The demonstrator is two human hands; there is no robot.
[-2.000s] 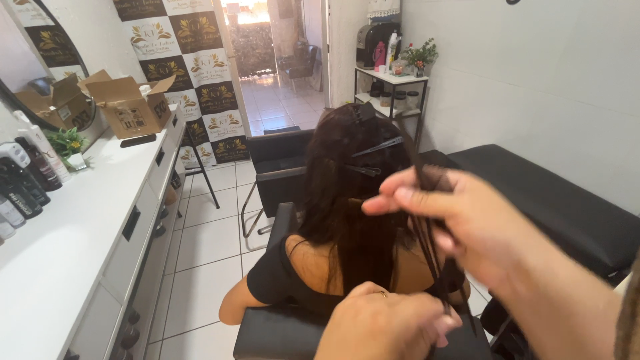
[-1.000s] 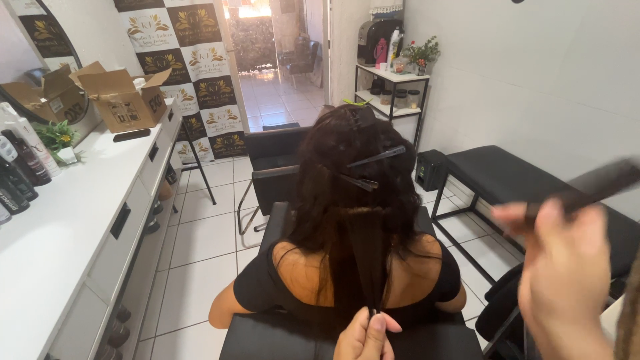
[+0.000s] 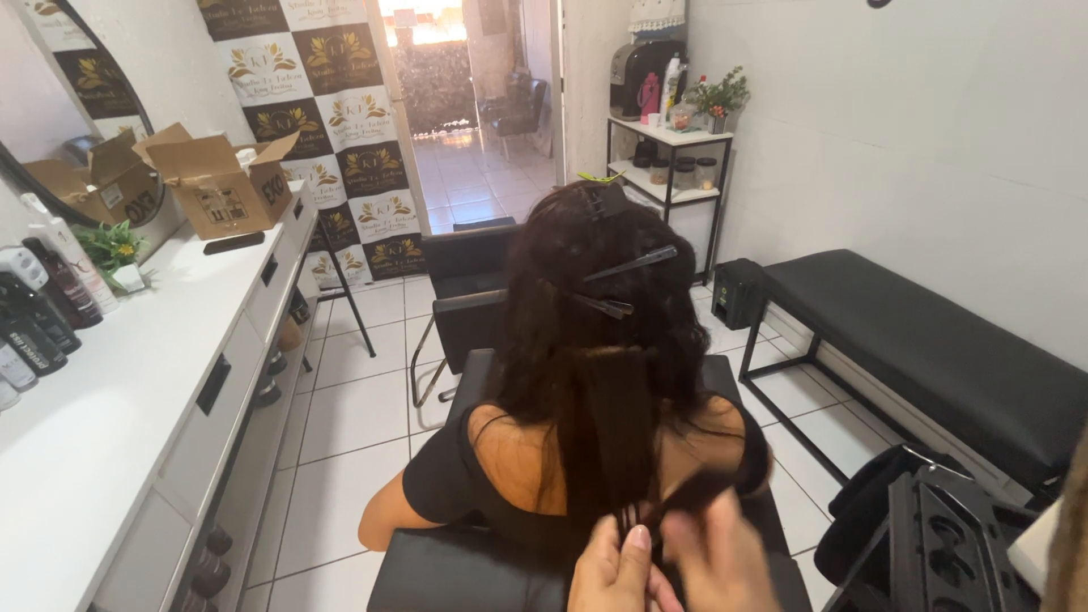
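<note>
A person with long dark hair point(image 3: 595, 229) sits facing away in a black salon chair point(image 3: 476, 569). Metal sectioning clips point(image 3: 633, 263) and a dark claw clip point(image 3: 597, 202) hold parts of the hair up. My left hand point(image 3: 620, 565) pinches the lower end of a straight, flat section of hair point(image 3: 616, 425) hanging down the back. Close on its right, my right hand point(image 3: 718, 552) is blurred and holds a dark comb point(image 3: 693, 493), its tip side near the hair and my left fingers.
A white counter point(image 3: 110, 374) with bottles, a potted plant and an open cardboard box point(image 3: 217, 183) runs along the left. At right are a black padded bench point(image 3: 926, 340) and a black trolley point(image 3: 943, 544). An empty black chair point(image 3: 467, 289) stands ahead.
My right hand has come in from the right with the comb, down beside my left hand. Two seconds ago both hands were on a strand held out to the right.
</note>
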